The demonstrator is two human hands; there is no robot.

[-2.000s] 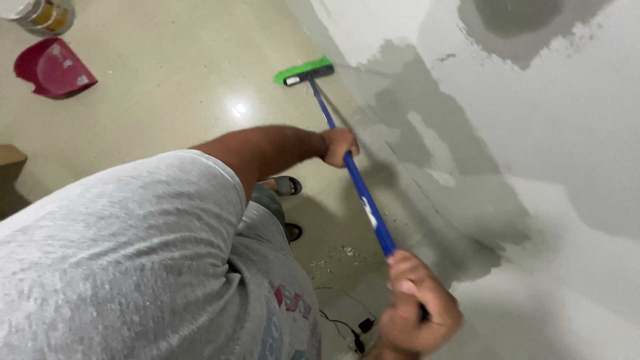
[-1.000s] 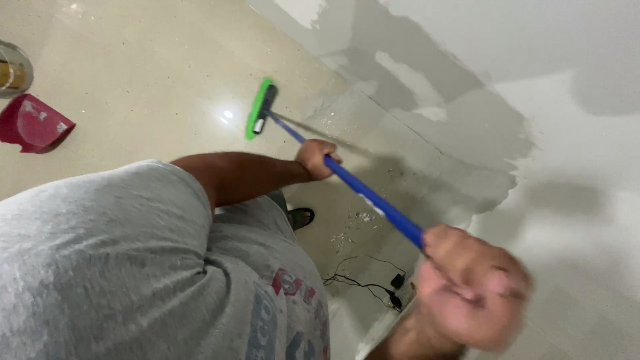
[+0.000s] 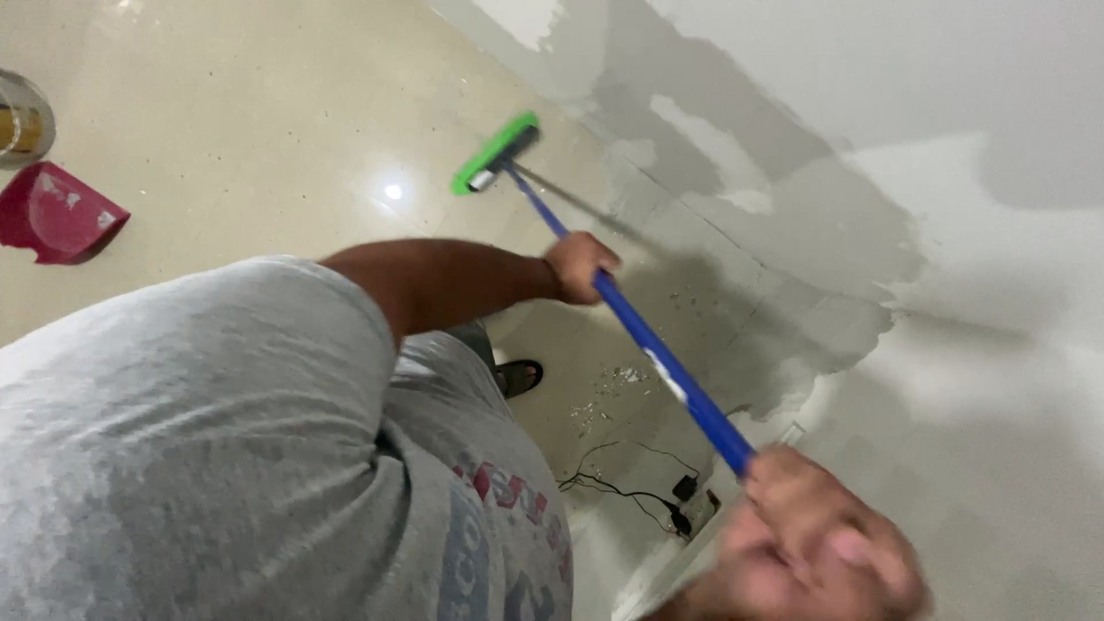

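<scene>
A broom with green bristles (image 3: 496, 155) and a dark head rests on the pale floor near the base of the wall. Its blue handle (image 3: 668, 375) slants down to the right across the view. My left hand (image 3: 582, 267) is closed around the lower part of the handle. At the handle's upper end, close to the camera, my right hand (image 3: 819, 535) grips it, blurred. Small light debris (image 3: 617, 392) lies scattered on the floor between the handle and my sandaled foot (image 3: 520, 377).
A damaged red dustpan (image 3: 65, 216) lies at the left beside a bucket-like container (image 3: 21, 121), partly out of view. Black cables with plugs (image 3: 681, 509) are near the wall's base below the handle. The wall (image 3: 931, 86) has grey patches along the right.
The broom head swung away from the wall and turned, then came back somewhat toward the wall. Both hands have stayed on the handle. The view has shifted somewhat since the first frame.
</scene>
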